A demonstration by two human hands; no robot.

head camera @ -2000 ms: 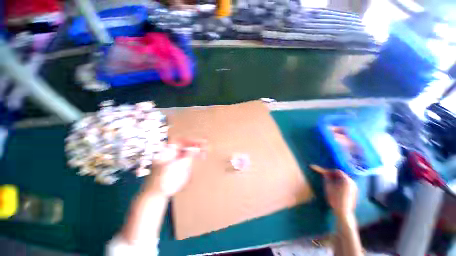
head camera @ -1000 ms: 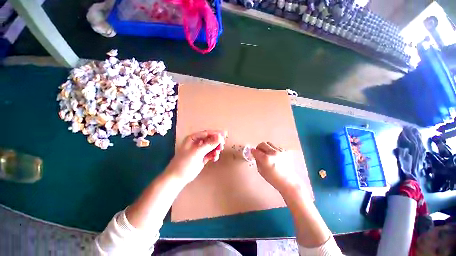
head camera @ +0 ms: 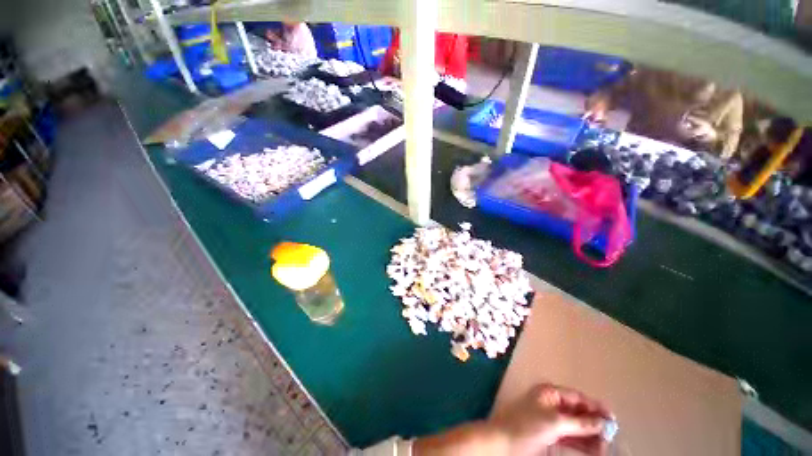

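Observation:
My left hand (head camera: 548,422) is at the bottom edge, over the cardboard work mat (head camera: 637,378). Its thumb and fingers pinch a small whitish part (head camera: 609,429) at the fingertips. The lower part of the hand is cut off by the picture's edge. My right hand is not in view. A large loose heap of small whitish moulded components (head camera: 463,289) with tan bits lies on the green bench, against the mat's left edge. The small round dish is not in view.
A clear bottle with a yellow-orange top (head camera: 307,280) lies left of the heap. Behind the heap are a pale upright post (head camera: 418,116) and a blue tray (head camera: 552,223) with a pink bag. A dark-blue bin (head camera: 267,209) of pale pieces is farther left. People are across the bench.
The view has swung left, bringing the bottle, bins and floor into view. My right hand, the dish and the right-hand tray have left the picture. My left hand now shows at the bottom edge.

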